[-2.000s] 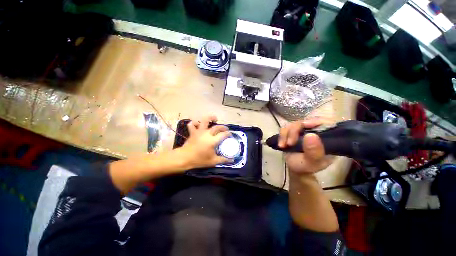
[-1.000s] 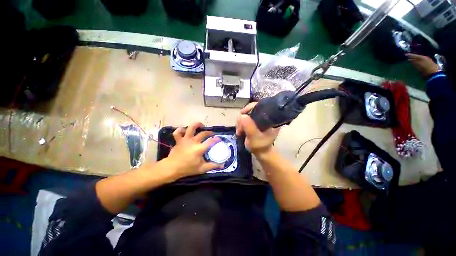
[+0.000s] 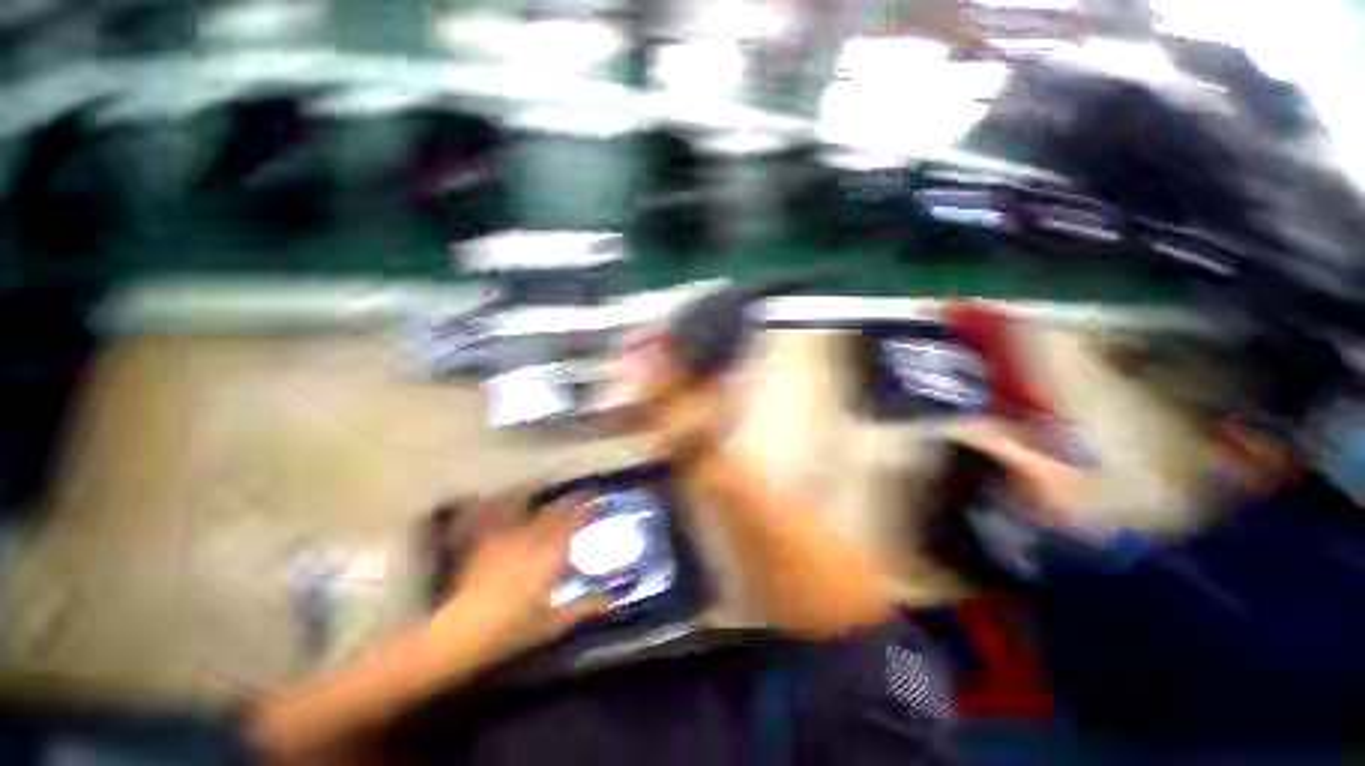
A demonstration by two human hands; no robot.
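Note:
The frame is strongly blurred. A speaker driver (image 3: 617,551) with a bright round magnet lies in a black cabinet half (image 3: 677,591) at the bench's front edge. My left hand (image 3: 517,561) rests on the left side of the driver and shell; its fingers are smeared. My right hand (image 3: 669,392) is raised behind the shell, around the black electric screwdriver (image 3: 713,332). The screwdriver's tip cannot be made out. The screw feeder (image 3: 536,392) stands just left of my right hand, partly blurred.
Another driver (image 3: 457,341) is left of the feeder. At right, another shell with a driver (image 3: 931,374) lies beside the red wire bundle (image 3: 1006,362). A neighbouring person (image 3: 1198,599) in dark clothes reaches over a black shell (image 3: 958,509). A green belt (image 3: 569,195) with dark shapes runs behind.
The view has swung up and to the right and blurred. My right hand and the screwdriver are now near the feeder's front. The neighbouring person has come further in, with an arm at the right-hand shells.

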